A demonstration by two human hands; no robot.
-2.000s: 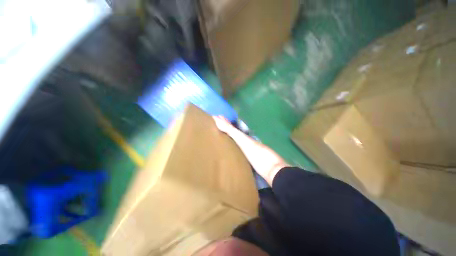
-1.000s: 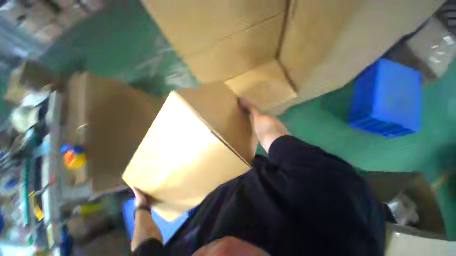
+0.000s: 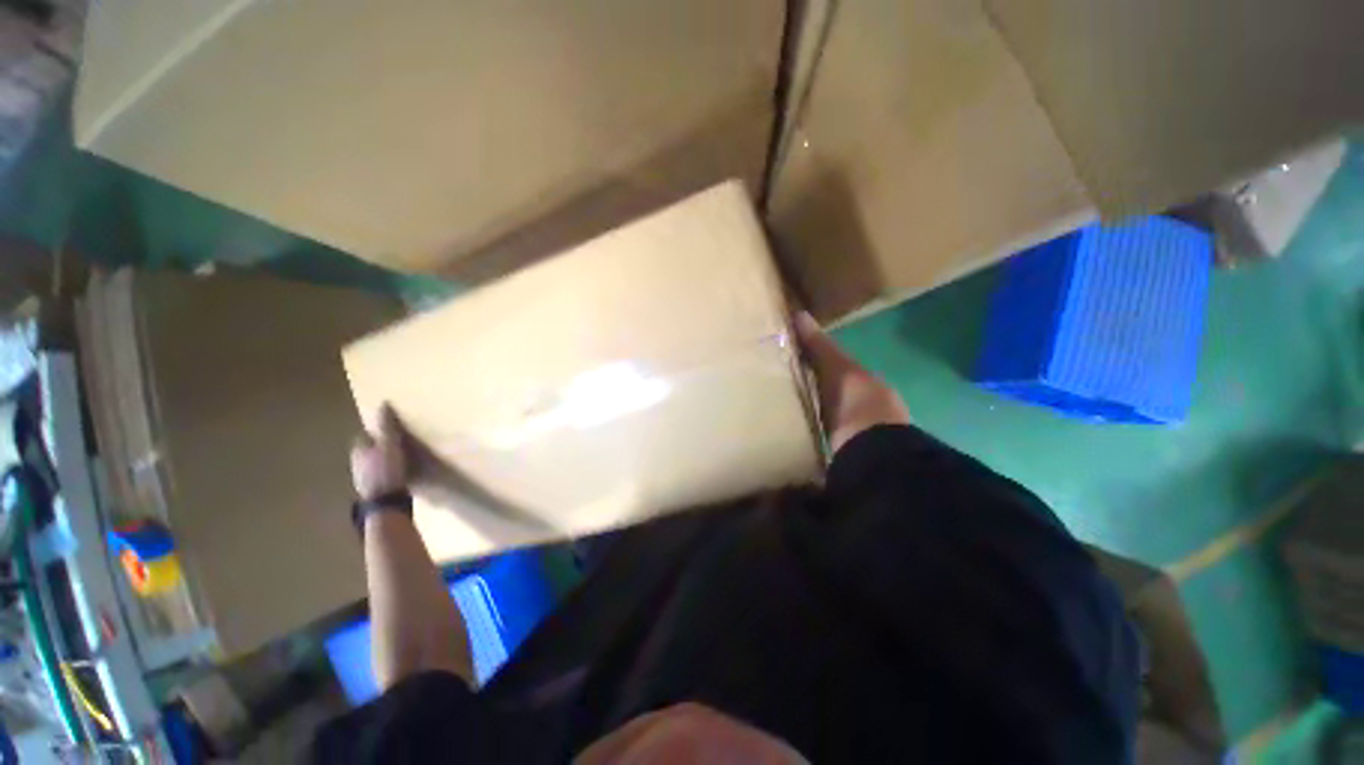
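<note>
A closed brown carton (image 3: 598, 359) is held up in front of my body, tilted a little, with a shiny tape strip along its top seam. My left hand (image 3: 383, 463), with a dark band at the wrist, holds the carton's left end, thumb on the top face. My right hand (image 3: 845, 386) holds its right end; most of its fingers are hidden behind the carton edge. The carton's far edge lies close against or over the large stacked cartons (image 3: 464, 135); whether they touch is unclear.
Large brown cartons (image 3: 928, 150) stand ahead. A blue crate (image 3: 1107, 317) is on the green floor at right. Flat cardboard sheets (image 3: 269, 434) stand at left, beside a blue and yellow tape dispenser (image 3: 147, 556). Another blue object (image 3: 501, 616) is below the held carton.
The held carton has turned so its taped face now points up, and it is nearer the large cartons. My left hand has moved up its left end. The view has shifted toward the stack.
</note>
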